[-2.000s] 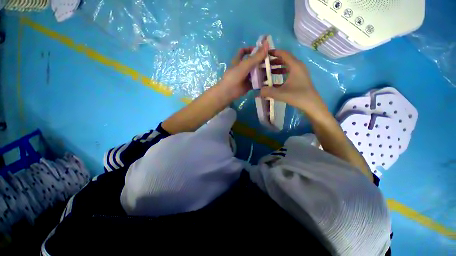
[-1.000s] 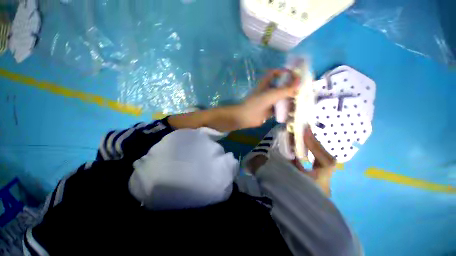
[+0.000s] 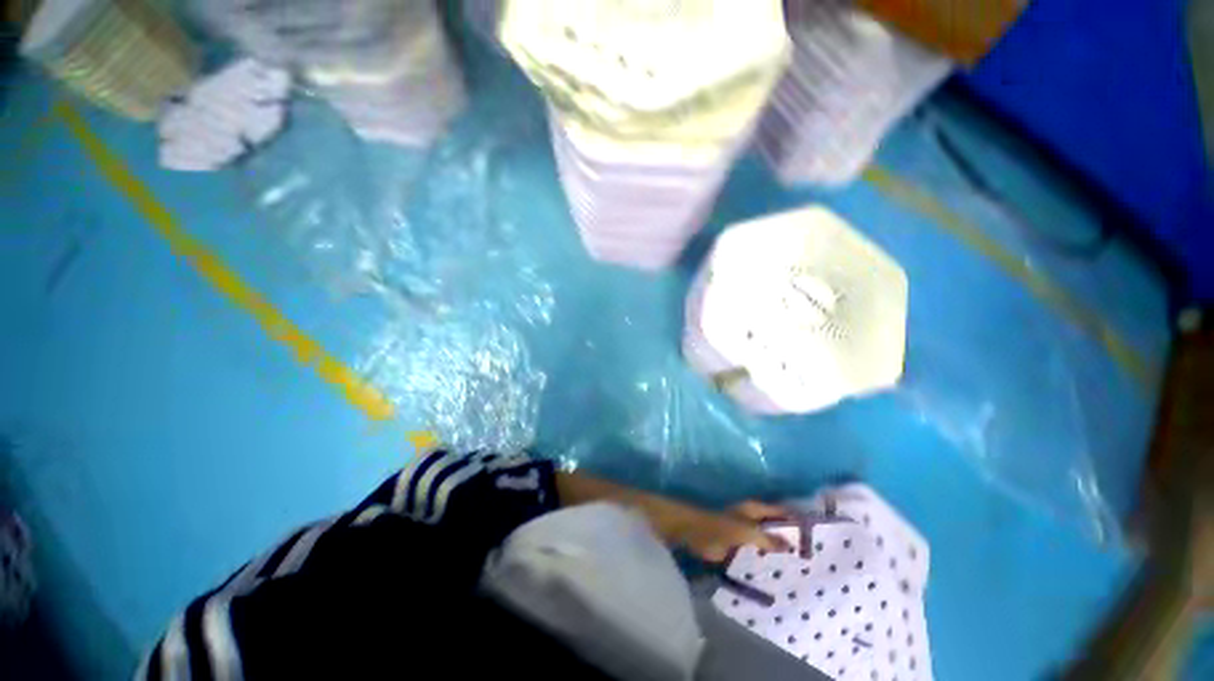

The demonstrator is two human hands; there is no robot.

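Observation:
My left hand (image 3: 719, 532) reaches in at the lower middle. Its fingers lie at the upper left edge of the perforated pale lavender plates (image 3: 865, 585); blur hides whether they grip. The plates have dark round holes and slots, and their lower part is cut off by the picture's edge. My right hand cannot be made out. A blurred brown shape (image 3: 1178, 532) runs along the right edge; I cannot tell if it is my arm. A stack with a cream hexagonal cover (image 3: 799, 313) on top stands beyond the plates.
A taller cream-topped lavender stack (image 3: 632, 193) stands behind. More stacks (image 3: 839, 93) stand at the far edge, with a beige ribbed stack (image 3: 113, 53) and a notched pale plate (image 3: 224, 113) at far left. Wrinkled clear film (image 3: 466, 373) covers part of the blue floor.
The view has swung up and right, showing more stacks. The cover-and-plate pair is no longer seen in my hands. My left hand has moved to the perforated plates; my right hand has gone from sight.

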